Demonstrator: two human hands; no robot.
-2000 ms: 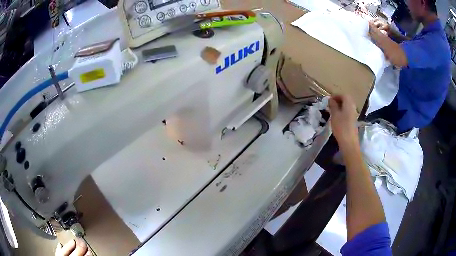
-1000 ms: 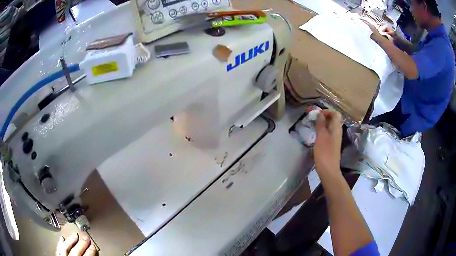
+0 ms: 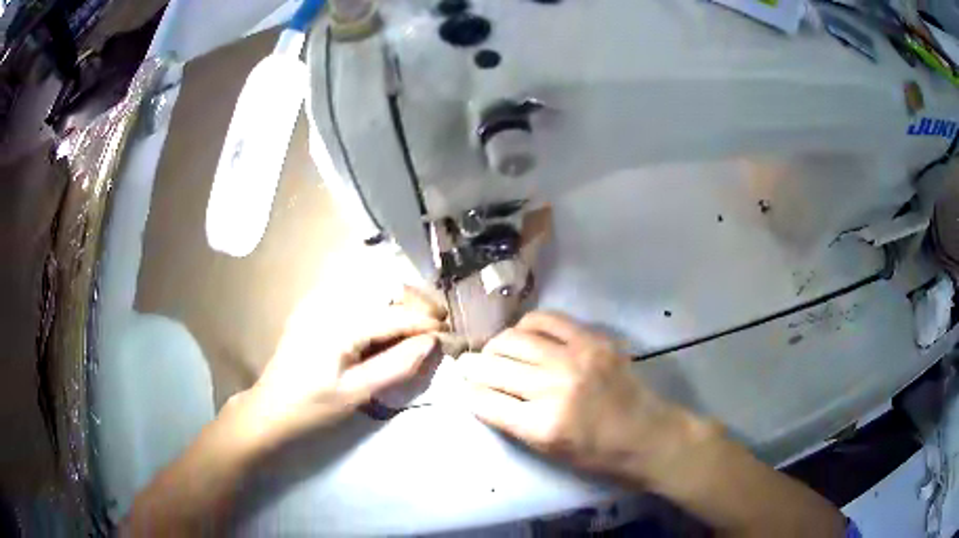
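The brown fabric panel [image 3: 210,179] lies flat on the machine bed, left of the needle and partly under my left hand. The presser foot and needle area [image 3: 447,273] is just beyond my fingertips. My left hand [image 3: 347,363] and my right hand [image 3: 557,394] meet there, fingertips close together, pinching a small cloth piece [image 3: 454,342]. Strong glare washes out the cloth and part of my left hand, so its outline cannot be told. A small dark curved edge shows below my left fingertips.
The white lamp [image 3: 252,158] hangs at upper left on its blue neck. The machine head [image 3: 631,95] fills the top and right. A plastic-wrapped strip [image 3: 84,242] runs along the table's left edge. Pale cloth [image 3: 934,305] shows at the far right.
The view has swung left to the needle. My right hand has left the pale scraps at the right and joined my left hand by the presser foot. The other person is out of view.
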